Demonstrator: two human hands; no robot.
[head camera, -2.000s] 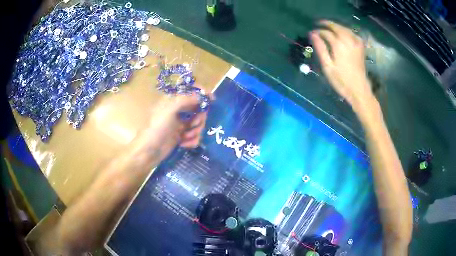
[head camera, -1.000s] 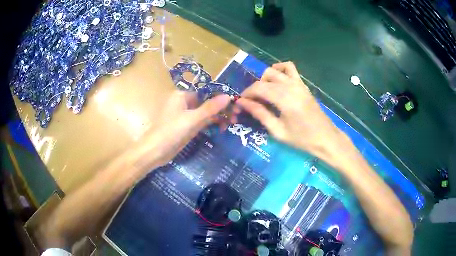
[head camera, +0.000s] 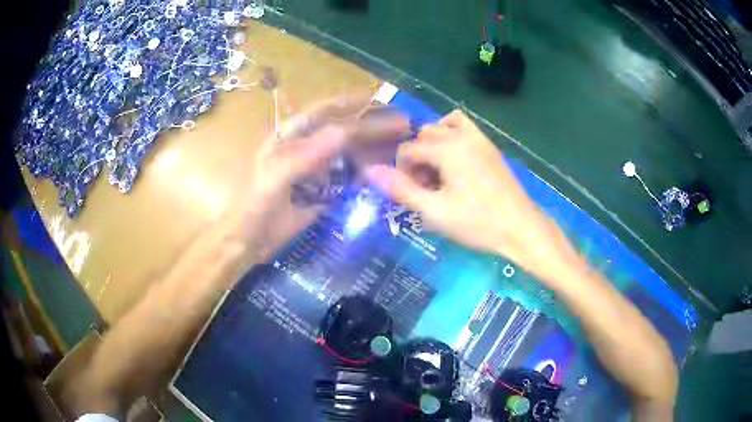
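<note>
My left hand (head camera: 289, 169) is blurred, around a dark ring circuit board (head camera: 320, 183) that is partly hidden by its fingers. My right hand (head camera: 462, 185) is close beside it, fingers curled and thumb toward the left hand; whether it pinches anything small cannot be told. A bright blue-white light (head camera: 360, 216) shines just below both hands, over the printed mat (head camera: 247, 354). A thin white wire (head camera: 277, 111) rises from near the left hand to a blurred round end piece.
A large circuit board pile (head camera: 124, 91) lies on the tan bench (head camera: 177, 210). Several black housing units (head camera: 354, 321) with green discs and red wires stand at the mat's near edge. The green belt (head camera: 569, 107) carries black units, one with a sub-assembly board (head camera: 674, 208) and white wire.
Both hands remain together over the mat; the ring boards are now largely covered by my left hand. A bright light has appeared below them. Units on the belt have shifted right and toward me.
</note>
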